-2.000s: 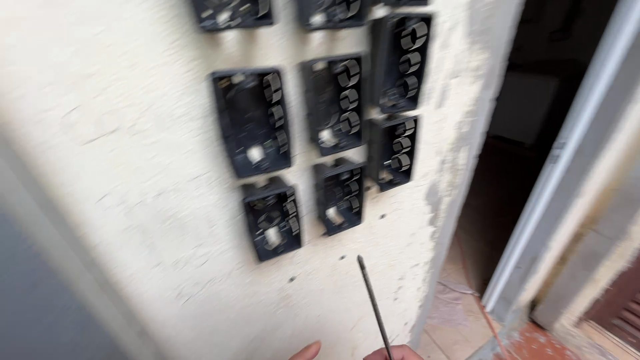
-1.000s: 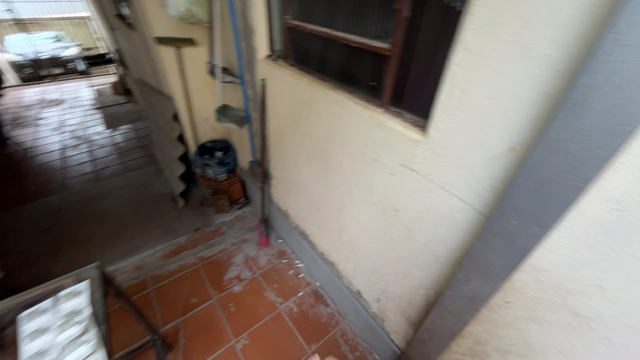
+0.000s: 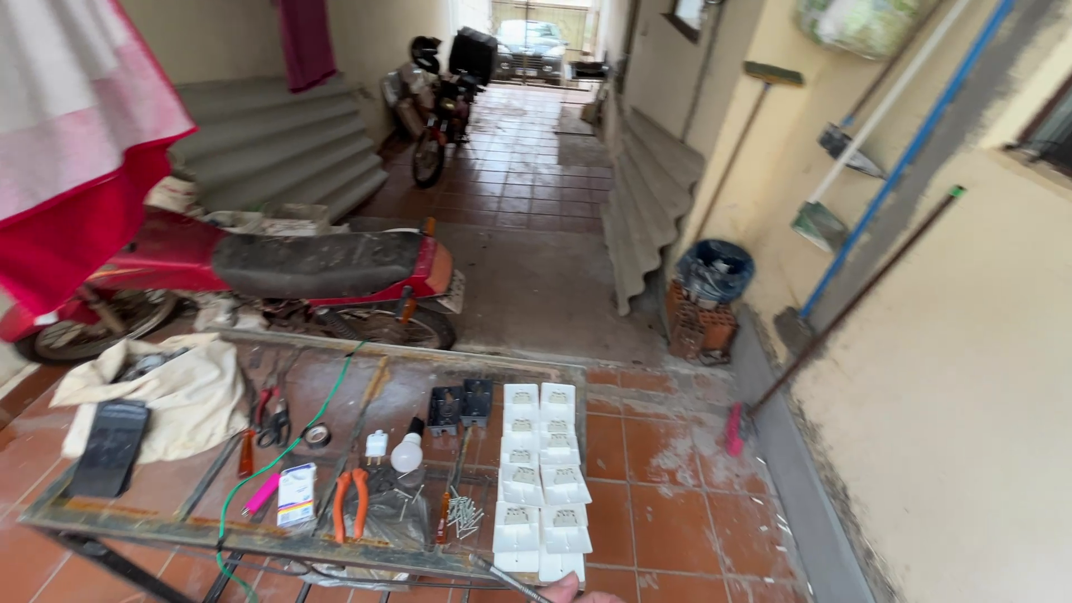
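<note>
At the bottom edge, my right hand (image 3: pixel 579 591) is partly in view, holding a thin metal screwdriver shaft (image 3: pixel 509 576) that points up and left over the table edge; its handle is hidden. My left hand is out of view. Just beyond the shaft, white switch or socket plates (image 3: pixel 523 473) lie in two columns. Left of them are a pile of screws (image 3: pixel 463 514), a screwdriver with an orange handle (image 3: pixel 443 517), two black wall boxes (image 3: pixel 445 409), a light bulb (image 3: pixel 407 453), a white plug adapter (image 3: pixel 377 444) and orange-handled pliers (image 3: pixel 350 504).
The metal-framed table (image 3: pixel 109 517) also bears black tape (image 3: pixel 317 435), a green wire (image 3: pixel 322 406) and a cloth bag (image 3: pixel 197 394). A red motorcycle (image 3: pixel 318 264) stands behind it. At right are a bucket (image 3: pixel 714 272) on bricks and a leaning broom (image 3: pixel 854 301).
The view has swung from the wall with black electrical boxes, past a window and corner, to the table and passage. The screwdriver remains in my right hand.
</note>
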